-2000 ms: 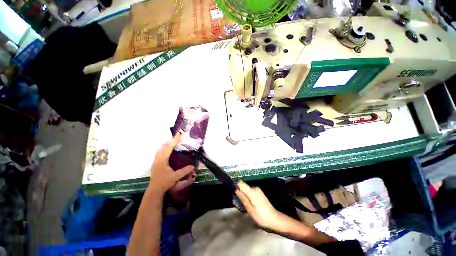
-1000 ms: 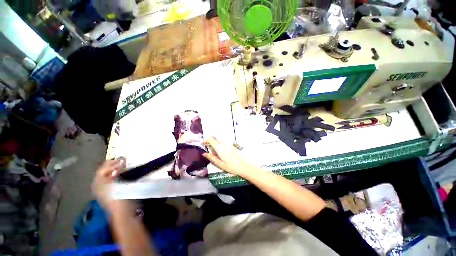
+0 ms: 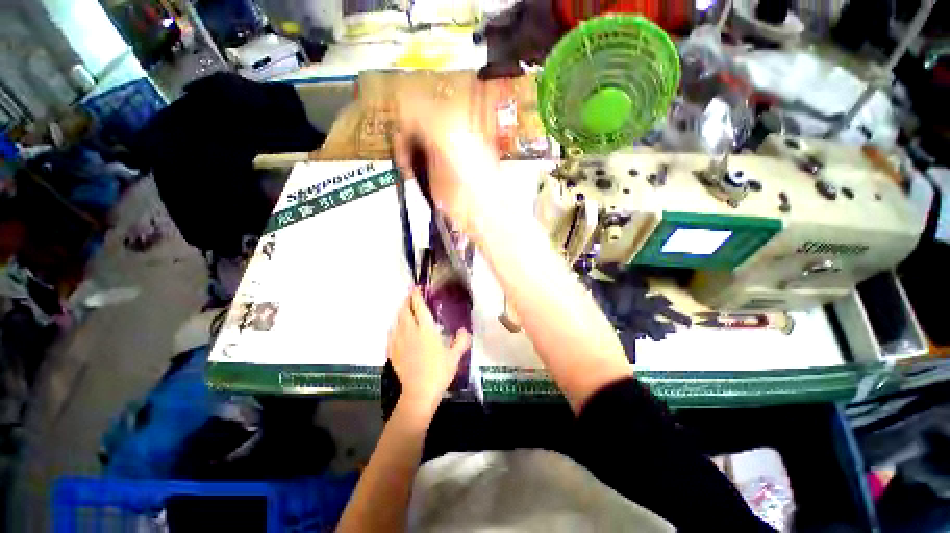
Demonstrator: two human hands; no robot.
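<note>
A bundle of patterned maroon and pale cut pieces (image 3: 450, 310) lies at the table's front edge, partly covered by my hand and narrow strips. My left hand (image 3: 419, 349) grips the bundle from its left side. A long black strip (image 3: 407, 224) runs from the bundle up to my right hand (image 3: 429, 120). My right hand is blurred, reaches over the table's back edge in front of the cardboard, and holds the strip's far end. My right forearm hides part of the white tabletop (image 3: 323, 292).
The cream sewing machine (image 3: 833, 224) stands at right, with black cut pieces (image 3: 641, 312) and a red-handled tool (image 3: 742, 321) on its bed. A green fan (image 3: 609, 89) and brown cardboard (image 3: 365, 120) are behind. A blue crate (image 3: 156, 489) is below left.
My left hand has moved from the left end of the strip onto the bundle. My right hand has left the bundle and gone far forward with the strip. The view has shifted.
</note>
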